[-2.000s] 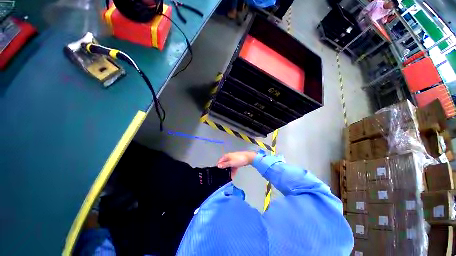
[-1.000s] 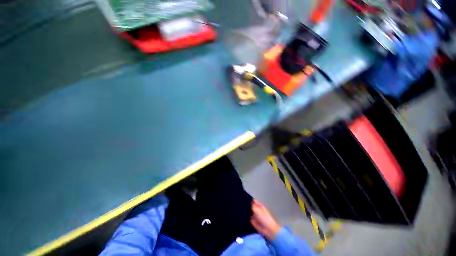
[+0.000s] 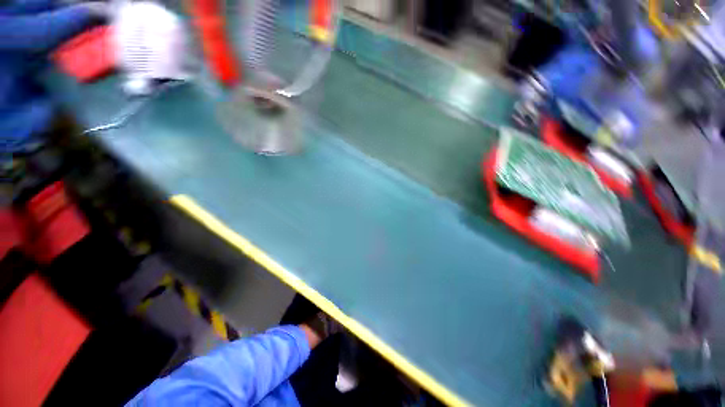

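The picture is blurred. My left hand [image 3: 312, 335] is at the bottom centre, below the bench edge by my dark-clothed lap. Only a small part shows beyond the blue sleeve, so its fingers cannot be made out. My right hand is out of the picture. A green circuit board [image 3: 556, 179] lies on a red carrier [image 3: 544, 242] to the right on the green bench [image 3: 350, 230], with a whitish block under the board. The soldering iron stand [image 3: 564, 374] with its yellow-tan pad is at the lower right.
Yellow tape [image 3: 294, 278] marks the bench edge. A clear extraction hood [image 3: 262, 123] hangs over the bench. A white fan [image 3: 147, 44] and a person's blue sleeve [image 3: 48, 28] are far left. Black crates with red lining [image 3: 40, 342] stand lower left. More red carriers are right.
The view has swung left along the bench. The board and iron stand now appear farther right, and the hood and white fan have come into view. My right hand has left the picture.
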